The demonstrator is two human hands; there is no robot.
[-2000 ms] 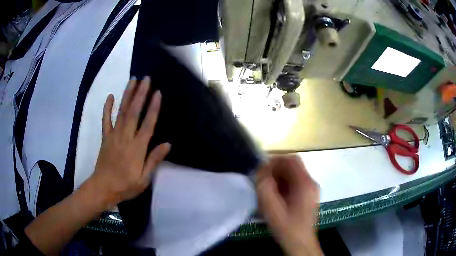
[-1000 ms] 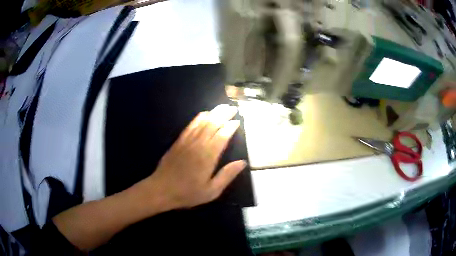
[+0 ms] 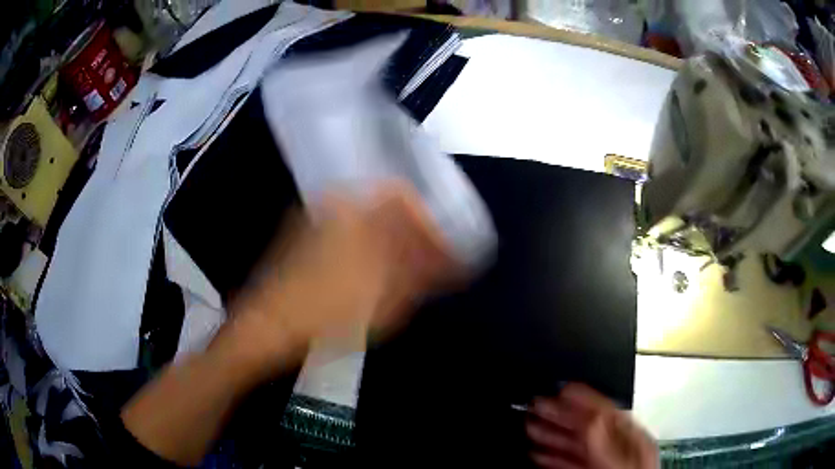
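Note:
A black fabric panel [image 3: 513,302] lies flat beside the sewing machine head [image 3: 742,156], its right edge by the needle area. My left hand [image 3: 357,266] is blurred and holds a cut piece with a pale face [image 3: 339,119], raised over the left part of the black panel. My right hand [image 3: 591,430] is at the panel's lower edge near the front of the table, partly cut off by the frame; its grip cannot be told. Stacked white and black cut pieces [image 3: 105,266] lie at the left.
Red-handled scissors [image 3: 815,362] lie right of the bed, cut off by the frame. A green measuring strip [image 3: 316,423] runs along the front edge. A red container [image 3: 99,71] and a yellow box [image 3: 37,156] stand at far left. Plastic bags [image 3: 586,16] lie behind.
The view has turned left. My left hand has left the needle area and moved onto a pale piece, now lifted. My right hand has come back into view at the bottom.

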